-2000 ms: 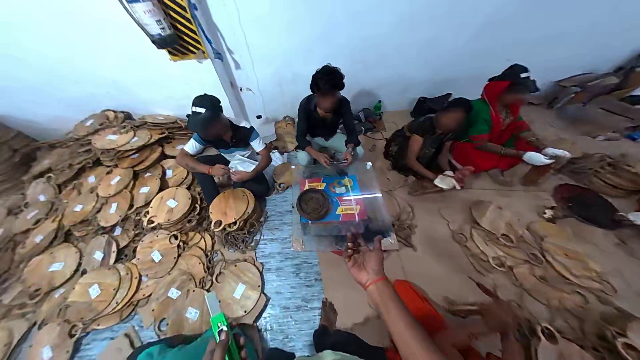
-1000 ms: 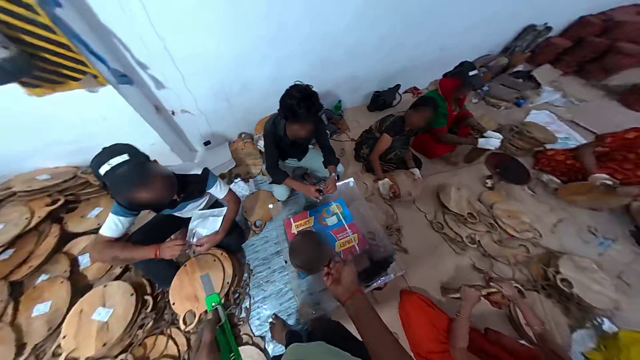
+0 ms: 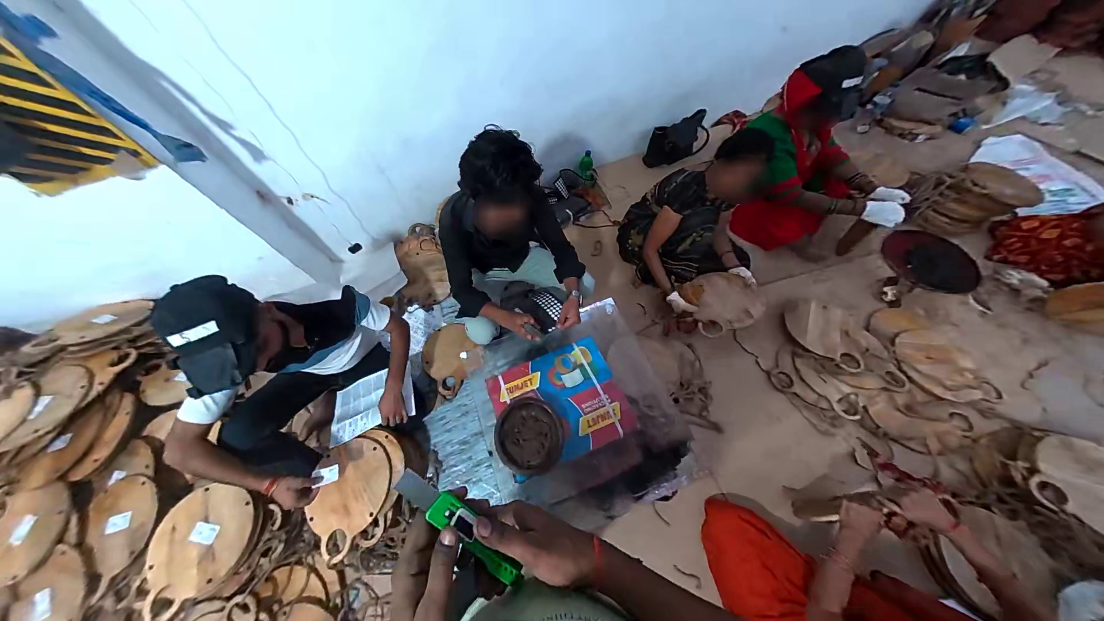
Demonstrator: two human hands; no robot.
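A green digital caliper (image 3: 470, 530) with a small display is between my two hands at the bottom centre, its grey jaws pointing up and left. My left hand (image 3: 431, 561) is closed around its lower side. The fingers of my right hand (image 3: 539, 539), coming from the right with a red thread at the wrist, rest on its display side. Just beyond my hands, a round dark bowl (image 3: 529, 436) stands on a blue and red printed carton (image 3: 595, 388) under clear plastic.
Round wooden boards with handles (image 3: 203, 535) lie in stacks at the left, many with white stickers. A person in a cap (image 3: 207, 336) sits beside them, holding papers. Several other people sit beyond and at the right, among more boards (image 3: 931, 354) and jute-coloured rope.
My right hand has come back from near the bowl to the caliper, which it now touches along with my left hand. The person in the cap now holds a sticker over a board. The view has swung.
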